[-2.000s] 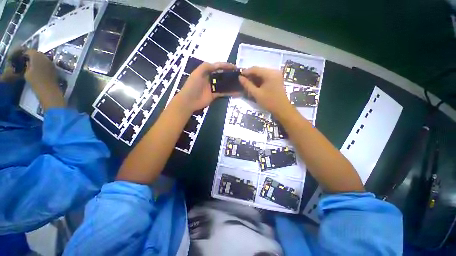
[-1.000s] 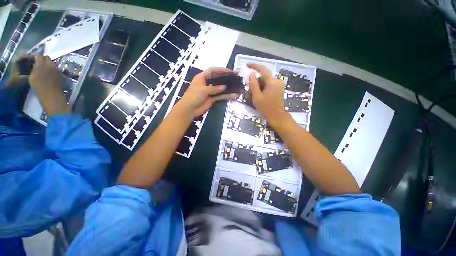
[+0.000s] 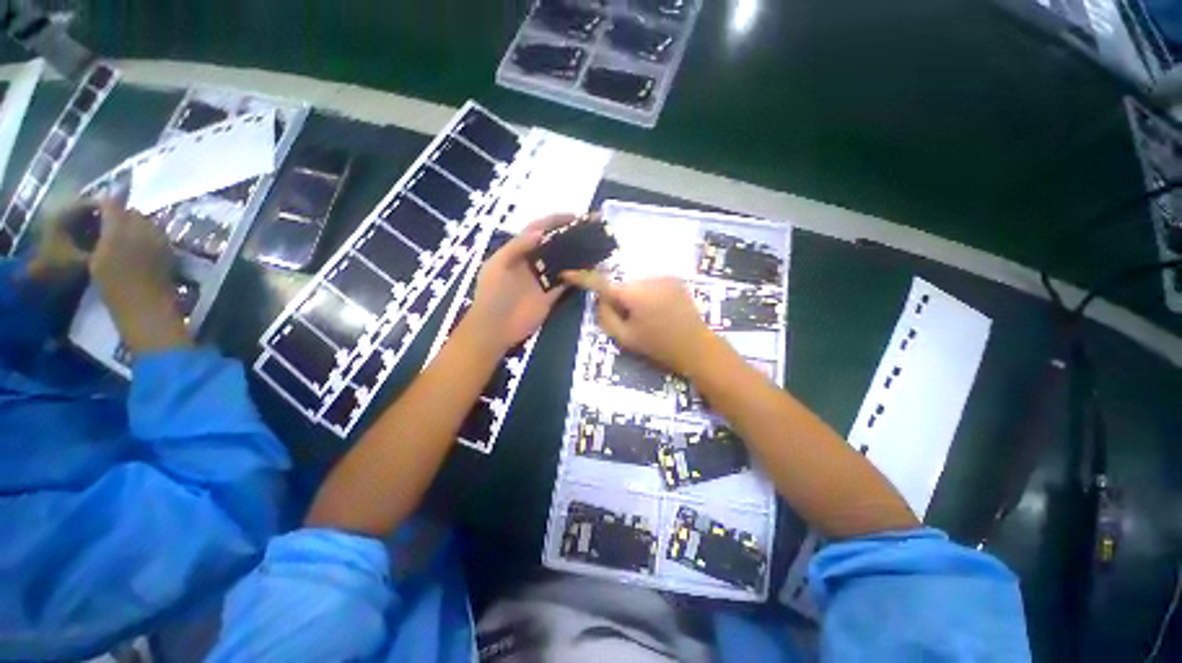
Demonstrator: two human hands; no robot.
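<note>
A dark circuit board (image 3: 577, 249) with small yellow spots along its left and lower edges is held above the tray's upper left. My left hand (image 3: 516, 288) grips its left side. My right hand (image 3: 644, 317) is at its lower right edge, a finger touching or very near it; whether it grips the board is unclear. The white blister tray (image 3: 560, 521) below holds several boards (image 3: 607, 536). Left of it lies a sticker sheet (image 3: 560, 162) with black rectangles on its lower part and bare white at its top.
Overlapping spare sticker sheets (image 3: 412, 223) lie to the left, with a dark flat tray (image 3: 297, 207) beyond. A neighbour in blue sleeves (image 3: 208, 415) works at far left. A used liner (image 3: 919, 376) lies right. Another filled tray (image 3: 599, 55) sits on the green surface behind the pale rail (image 3: 830, 220).
The board has turned from level to tilted, its yellow-spotted edge now lower. My right hand has moved down to its lower edge. The view has shifted, showing more of the far tray.
</note>
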